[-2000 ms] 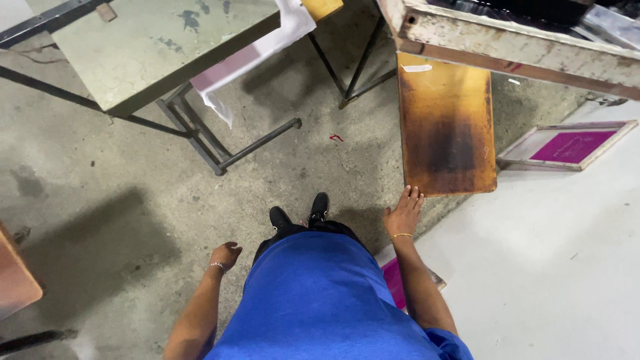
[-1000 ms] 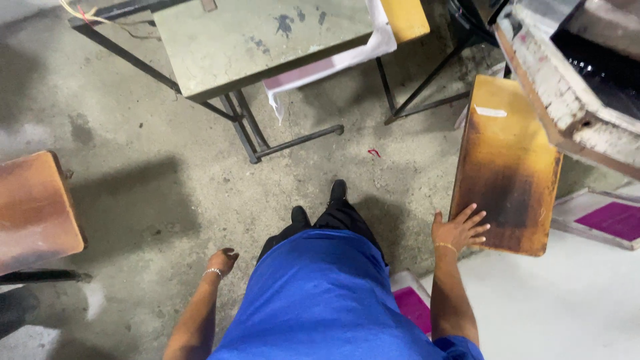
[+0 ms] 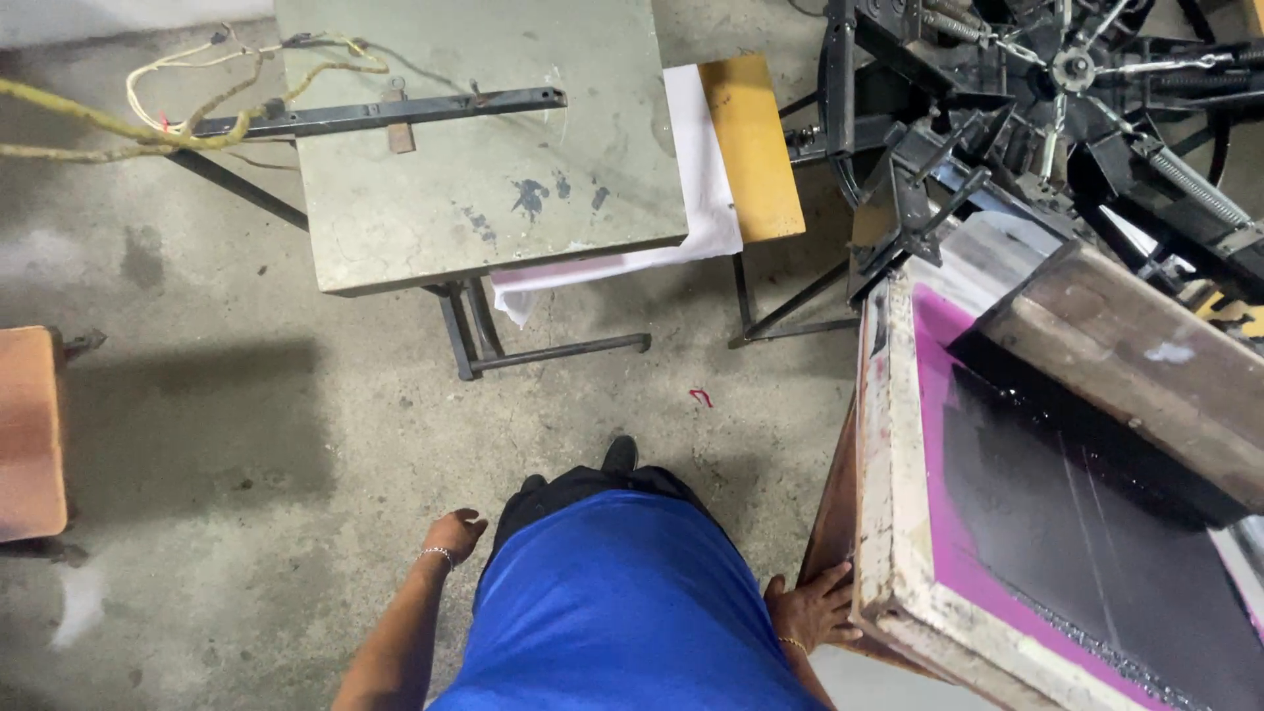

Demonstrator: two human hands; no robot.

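Observation:
My left hand (image 3: 455,535) hangs beside my body with its fingers loosely curled and nothing visible in it. My right hand (image 3: 813,604), fingers spread, lies flat against the near edge of a brown wooden board (image 3: 831,504), touching rather than gripping it. Above that board sits a screen-printing frame (image 3: 894,474) with a magenta border and dark mesh, which hides most of the board. Black ink lies along a squeegee (image 3: 1116,365) inside the frame.
Ahead is a grey-topped table (image 3: 425,207) with a metal bar, wires and white cloth; a yellow board (image 3: 752,148) juts from its right. A black press carousel (image 3: 1071,74) with springs stands at the upper right. Another wooden board (image 3: 30,434) is at the left edge.
The board under my right hand has passed largely beneath the screen frame, the hand staying on it. The view has swung, bringing the press carousel into sight. My left hand still hangs.

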